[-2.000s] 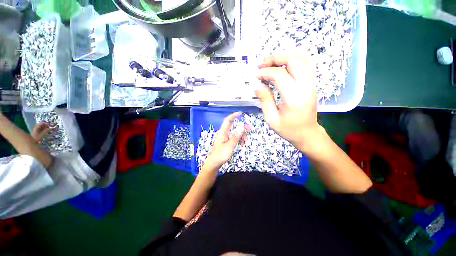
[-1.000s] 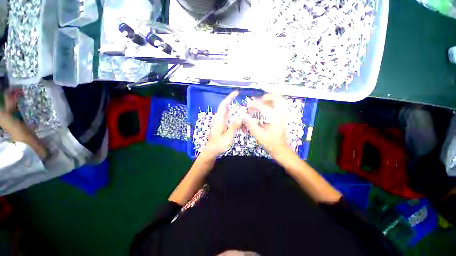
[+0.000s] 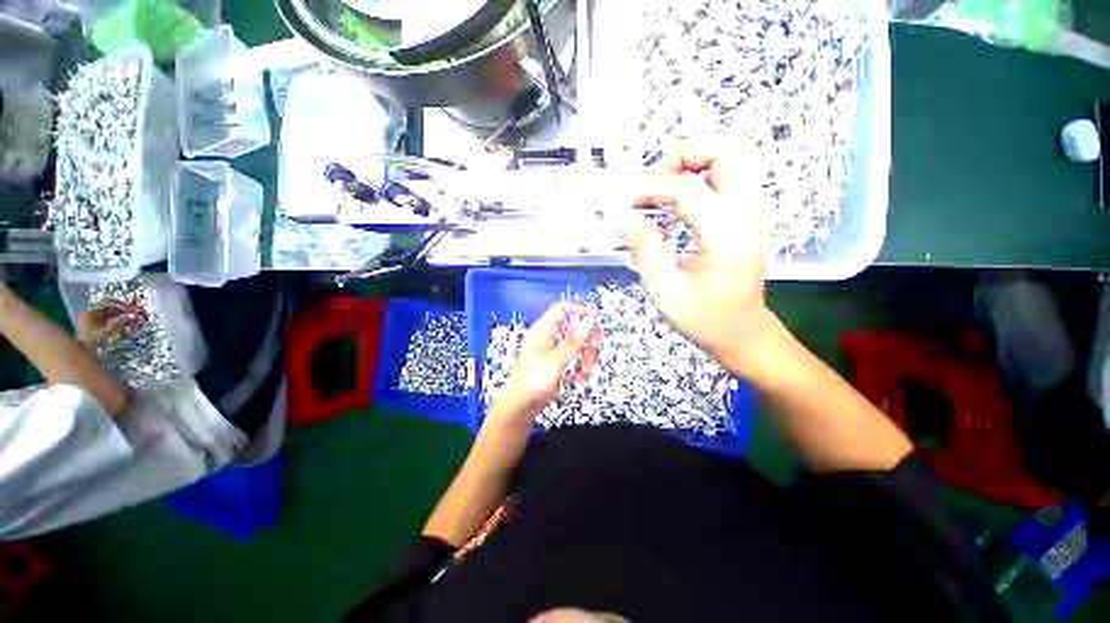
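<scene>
The blue parts bin (image 3: 482, 292) at the lap holds many small white-and-silver workpieces (image 3: 657, 365). My left hand (image 3: 550, 355) is over the bin's left part, palm up with fingers curled; a tiny white piece may be at its fingertips, too small to be sure. My right hand (image 3: 708, 250) is at the bench edge, at the right end of the bright assembly fixture (image 3: 523, 201), with thumb and fingers curled towards it. Glare hides its fingertips, and whether they hold a piece cannot be told.
A large clear tub (image 3: 879, 158) of parts stands right of the fixture, partly behind my right hand. A round metal bowl (image 3: 487, 76) is behind the fixture. Small clear boxes (image 3: 216, 219) stand left. A smaller blue bin (image 3: 392, 353) adjoins the lap bin. A neighbour's arm (image 3: 55, 347) shows far left.
Since one second ago, my right hand has moved from the bin, beside my left hand, up to the fixture. My left hand stays over the bin. The camera view has shifted.
</scene>
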